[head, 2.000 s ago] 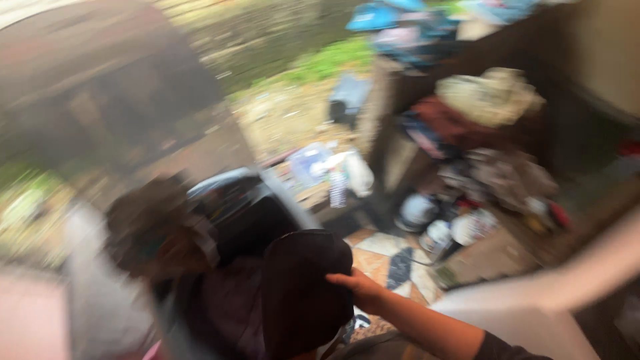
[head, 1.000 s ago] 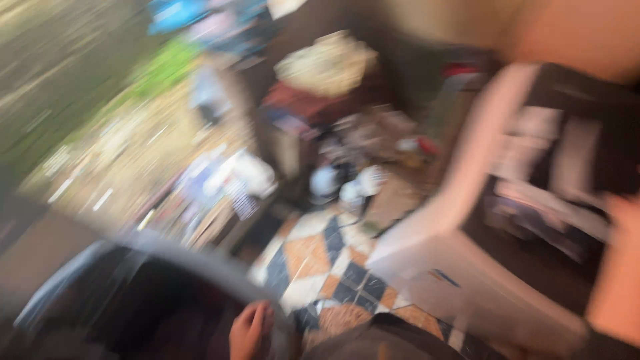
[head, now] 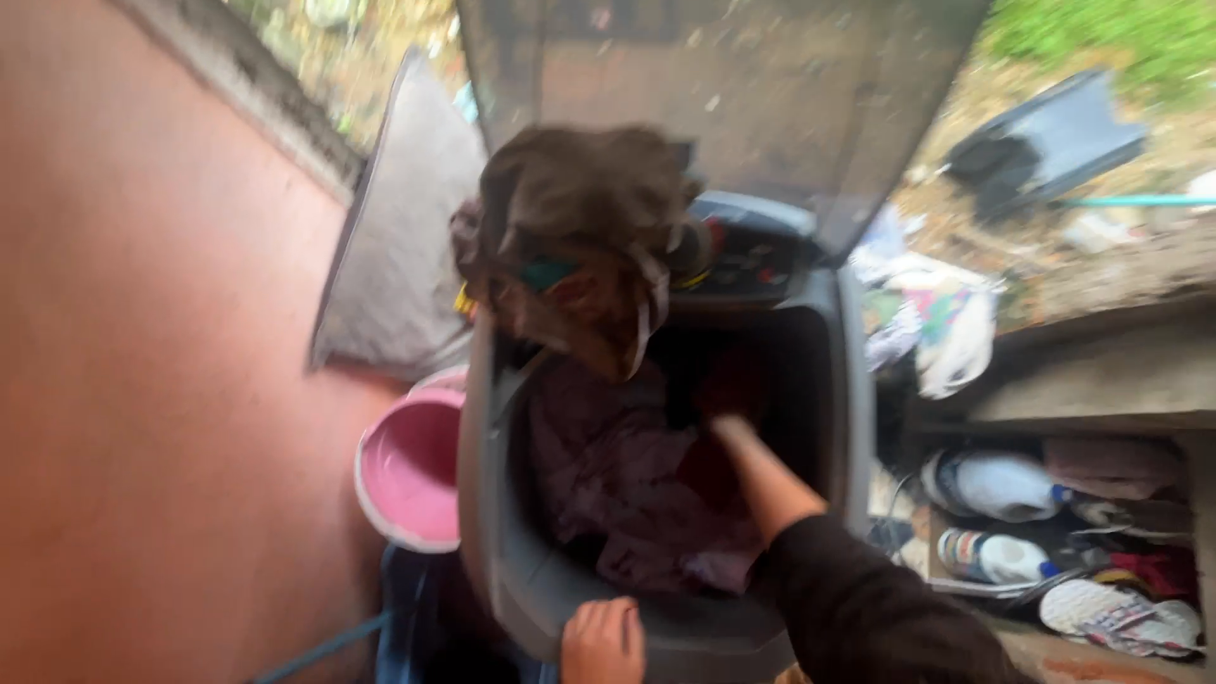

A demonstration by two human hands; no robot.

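Note:
A top-loading washing machine (head: 532, 608) stands in the middle of the head view with its translucent lid (head: 741, 85) raised. Light mauve cloth (head: 617, 475) lies in its tub, with dark red cloth (head: 708, 470) beside it. My right arm reaches down into the tub; my right hand (head: 731, 432) is blurred at the dark red cloth, and its fingers cannot be made out. My left hand (head: 603, 641) rests on the machine's front rim, fingers curled over the edge. A brown cloth bundle (head: 579, 218) sits on the machine's back left corner, partly over the opening.
A pink bucket (head: 413, 475) stands left of the machine, below a grey cushion (head: 408, 247). A dark blue container (head: 404, 608) is at the lower left. At the right, a shelf (head: 1073, 418) holds white bottles (head: 1012, 484) and flip-flops (head: 1121, 613). Plastic bags (head: 950, 332) lie behind.
The view has swung back to the washing machine. My right arm now reaches down into the tub; two seconds ago a hand held a dark item above the machine.

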